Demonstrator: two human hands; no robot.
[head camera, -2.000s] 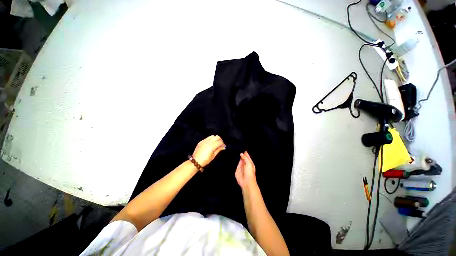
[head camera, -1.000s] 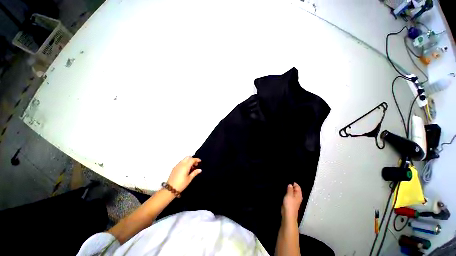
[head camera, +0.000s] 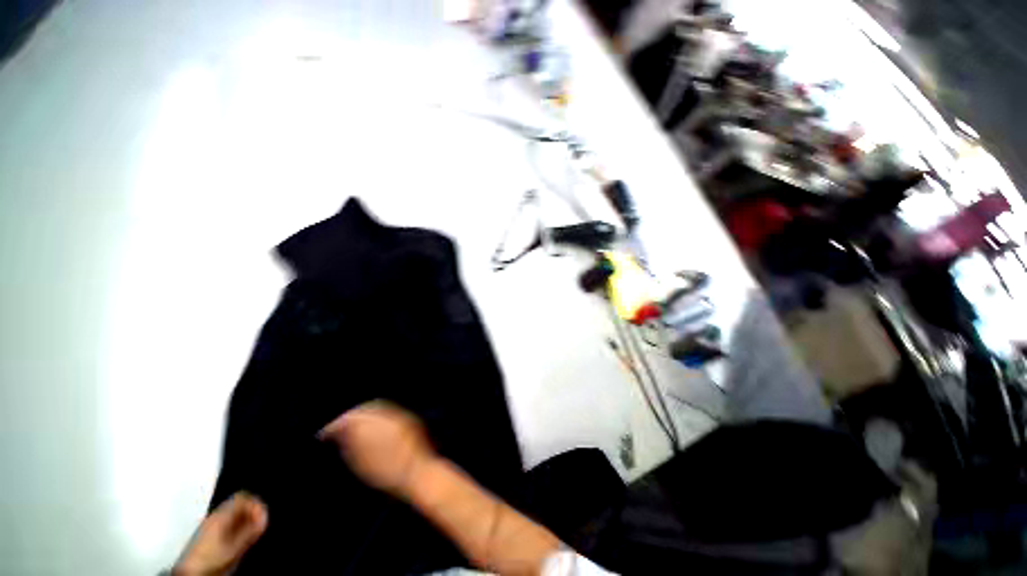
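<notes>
A black coat (head camera: 366, 326) lies on the white table (head camera: 169, 225), its raised collar end pointing away from me. My left hand (head camera: 229, 531) is at the lower left edge of the coat, small and blurred, with its fingers curled. My right hand (head camera: 377, 446) is over the middle of the coat, blurred, with its fingertips pointing left. Whether either hand grips the cloth cannot be told.
A clothes hanger (head camera: 520, 239) and a black hair-dryer-like tool (head camera: 583, 234) lie right of the coat. Beyond them are a yellow piece (head camera: 626, 284), cables and blurred tools. Crowded racks and piles stand past the table's right edge.
The view has swung to the right, so the coat sits further left and the room beyond the table shows. My right hand has moved inward over the coat's middle.
</notes>
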